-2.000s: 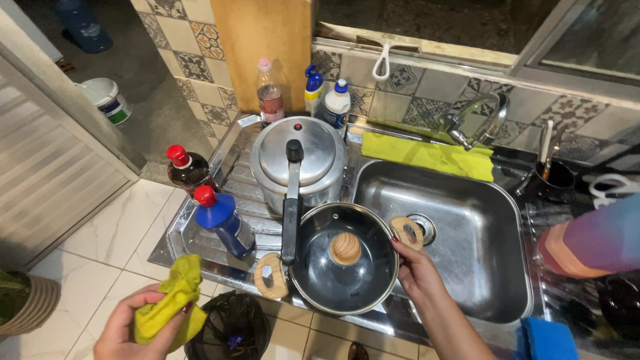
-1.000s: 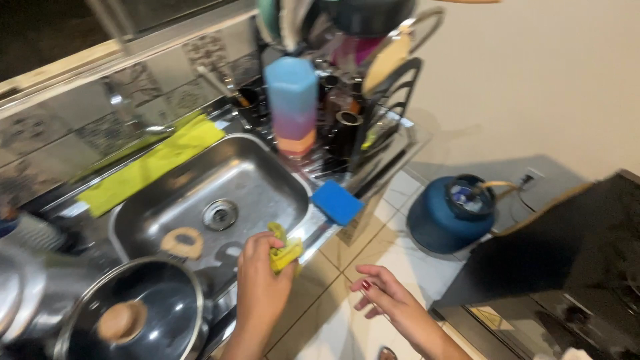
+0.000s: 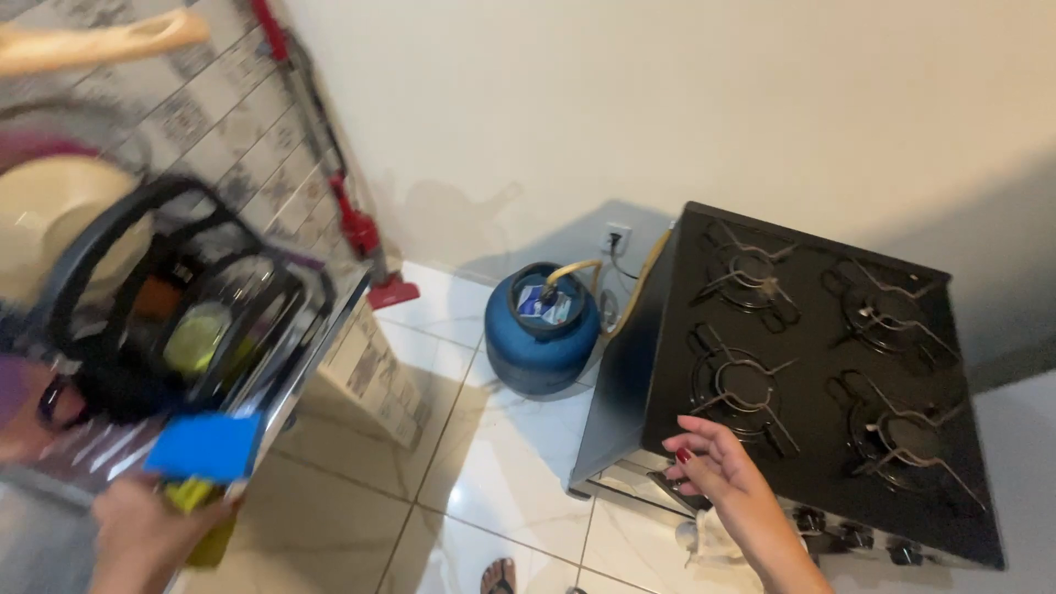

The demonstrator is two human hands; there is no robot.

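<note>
At the lower left, my left hand [image 3: 153, 524] is closed on a yellow-green cloth [image 3: 210, 532], part of which hangs below the fingers. Just above that hand a bright blue cloth or sponge [image 3: 206, 445] lies at the counter's edge; whether the fingers touch it cannot be told. My right hand [image 3: 714, 466] is empty, its fingers apart and slightly curled, in front of the near left side of a black gas stove [image 3: 813, 371].
A blue gas cylinder [image 3: 540, 338] with a yellow hose stands left of the stove. A black dish rack [image 3: 190, 198] holds dishes on the counter. A red stick vacuum [image 3: 359, 227] leans at the wall corner. A sandaled foot [image 3: 499, 576] is on the tiled floor [image 3: 495, 478].
The view has swung far right, from the sink to the stove. The right hand, earlier at the pan with the glass lid, has let go. The left hand still holds the yellow-green cloth.
</note>
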